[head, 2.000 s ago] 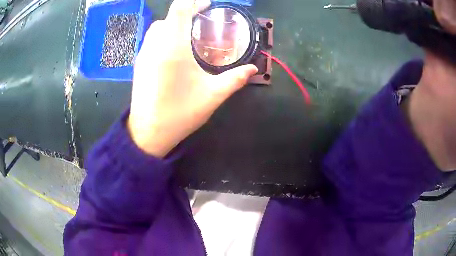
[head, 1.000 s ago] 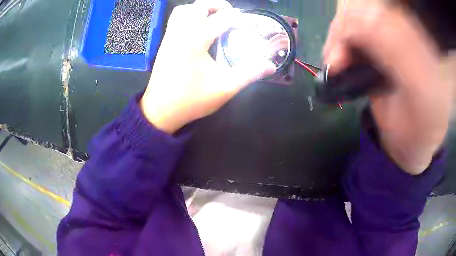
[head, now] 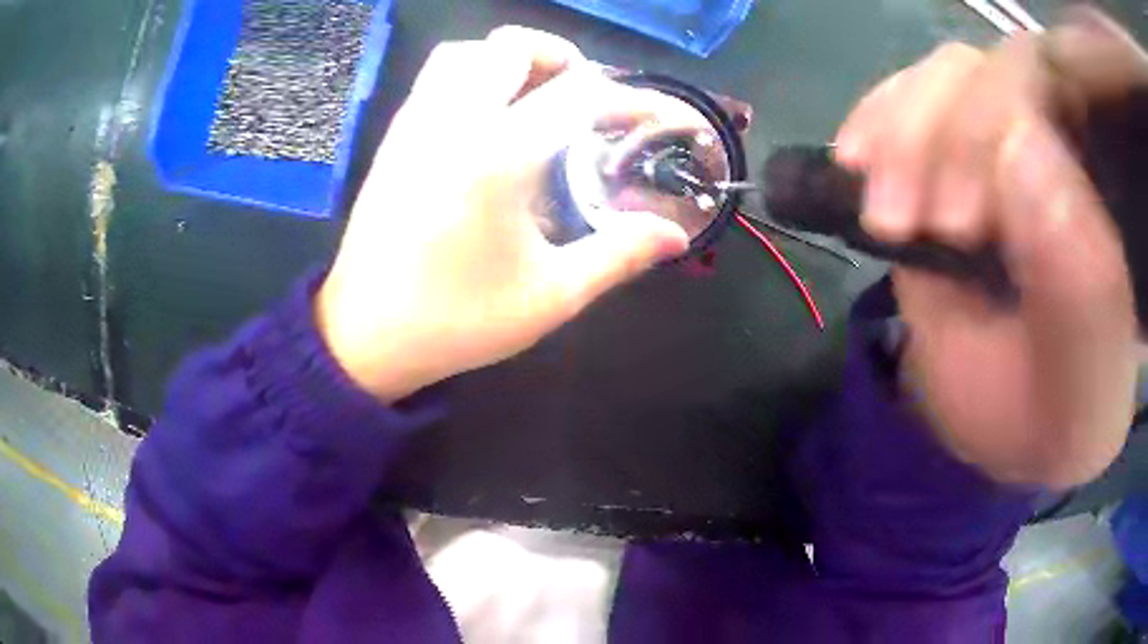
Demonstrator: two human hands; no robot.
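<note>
A round shiny unit [head: 617,189] with a black rim lies on a reddish-brown fixture [head: 734,113], mostly hidden under it. My left hand [head: 472,208] holds the unit from its left side, with the thumb along its lower edge. My right hand [head: 969,164] grips a black electric screwdriver [head: 812,189] pointing left. Its thin bit [head: 737,186] reaches over the right part of the shiny face; whether the tip touches a screw cannot be told. A red wire [head: 793,271] and a black wire [head: 812,243] stick out from the unit's right side.
A blue bin [head: 239,189] filled with small grey screws [head: 283,94] stands at the upper left. Part of another blue tray [head: 686,23] shows at the top edge. The dark-green bench [head: 541,434] has its near edge before my body. Metal rails [head: 1003,15] show at the upper right.
My right hand has brought the screwdriver from the upper right down and left, its bit now over the unit's face. My left hand still holds the unit. The view has shifted a little.
</note>
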